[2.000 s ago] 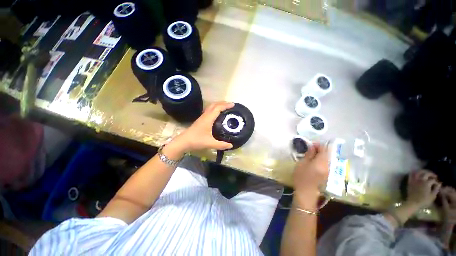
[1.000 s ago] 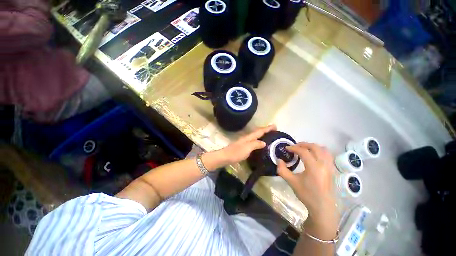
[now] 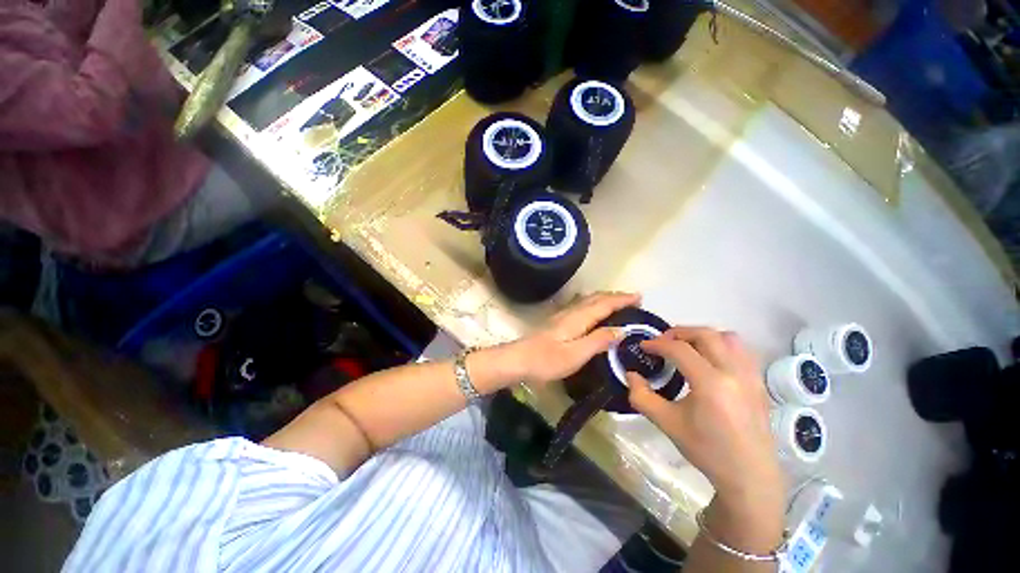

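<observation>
A black fabric cylinder (image 3: pixel 610 394) stands at the table's front edge with a strap hanging towards me. A white-rimmed label disc (image 3: pixel 645 356) sits on its top. My left hand (image 3: pixel 576 339) holds the cylinder's side, fingers at the disc's rim. My right hand (image 3: pixel 705 392) has thumb and fingertips on the disc; whether they grip or press it I cannot tell. Three stacks of white-rimmed discs (image 3: pixel 799 381) stand to the right. Finished cylinders (image 3: pixel 537 249) with logo discs on top are grouped beyond my left hand.
Printed sheets (image 3: pixel 336 106) lie at the upper left. A white power strip (image 3: pixel 808 535) is at the lower right. Dark cylinders (image 3: pixel 956 384) are at the right. A blue crate (image 3: pixel 293 293) holding black items and a carton of discs (image 3: pixel 62 470) are below left. A person in pink (image 3: pixel 95 123) is at the left.
The right hand has brought a disc from the right onto the cylinder, covering its bare white ring. The left hand stays on the cylinder. The view has swung right.
</observation>
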